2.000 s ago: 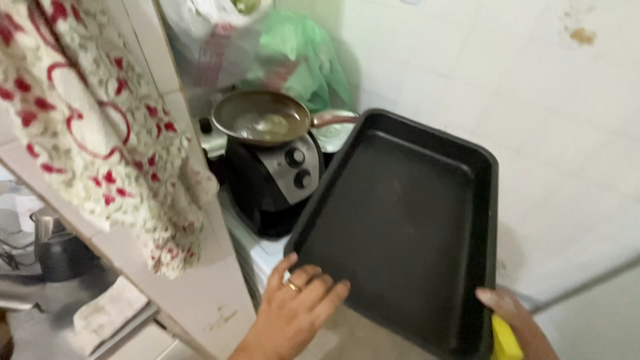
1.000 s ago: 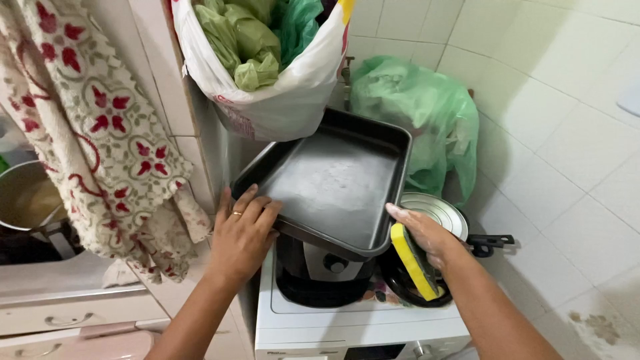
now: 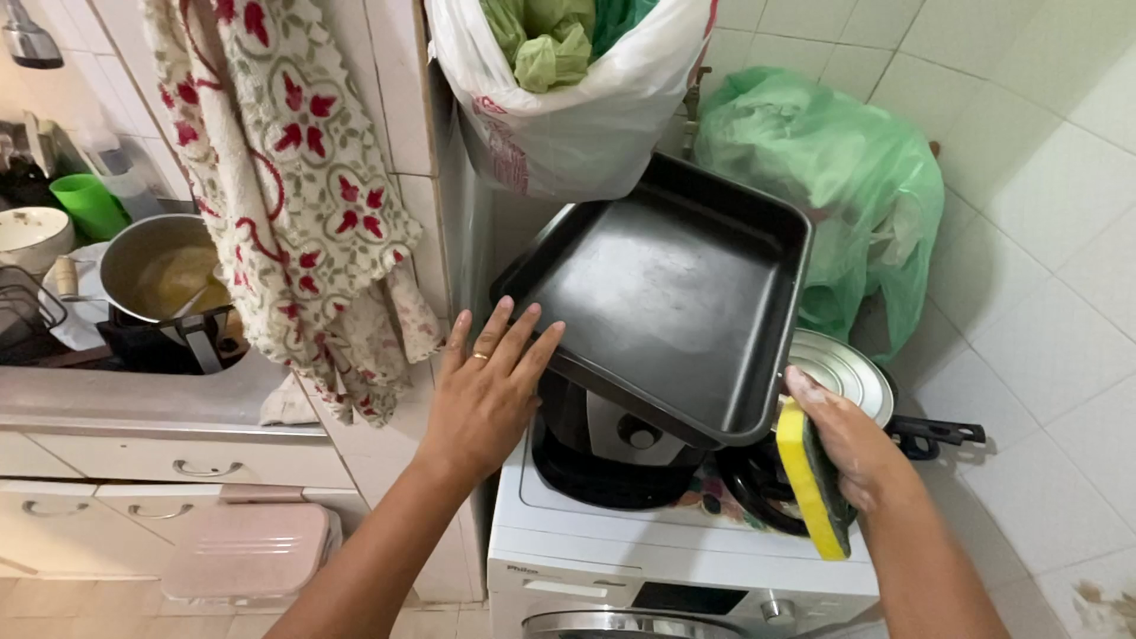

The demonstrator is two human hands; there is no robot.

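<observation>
A black rectangular baking pan rests tilted over a black and silver countertop appliance, probably an air fryer. My left hand has its fingers spread on the pan's near left edge; a ring is on one finger. My right hand holds a yellow and dark green sponge, its thumb at the pan's right edge. Whether the pan's full weight lies on the appliance cannot be seen.
Below stands a white washing machine. Pans with a metal lid sit right. A white bag hangs above; a green bag is behind. At left hang patterned towels, beside a sink counter with a pot.
Two seconds ago both hands held the pan up beside the appliance, with a frying pan visible on top of it. The pan has since moved over the appliance. The view has shifted.
</observation>
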